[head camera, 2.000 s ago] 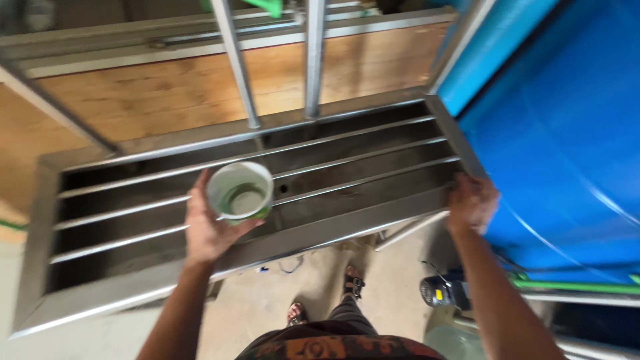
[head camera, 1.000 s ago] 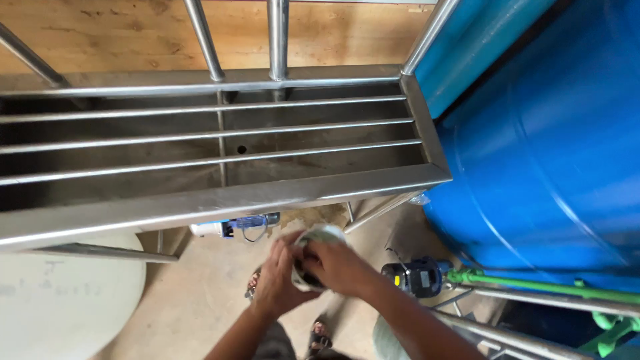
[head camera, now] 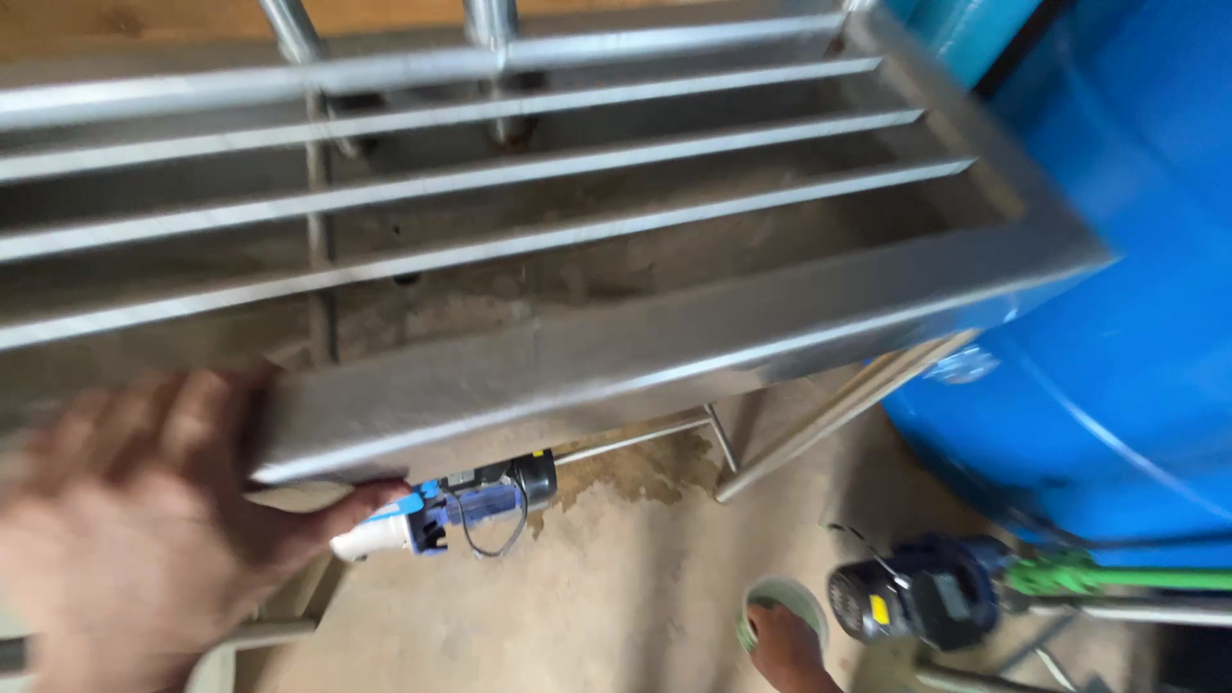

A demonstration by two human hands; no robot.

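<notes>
My left hand, blurred, grips the front edge of a stainless steel trough with slats across it, fingers over the rim and thumb below. Low in the view, my right hand holds a pale plastic tub by its rim, out over the floor and in front of the trough. The tub's contents cannot be made out. Metal bars run lengthwise over the trough, and a drain hole shows in its bottom.
A blue pump lies under the trough near a wet patch on the floor. A second, dark pump with a green pipe sits at the lower right. A large blue tank stands at the right.
One second ago both hands were together at the tub. Now my left hand has moved to the trough's edge, while my right hand has the tub low at the right.
</notes>
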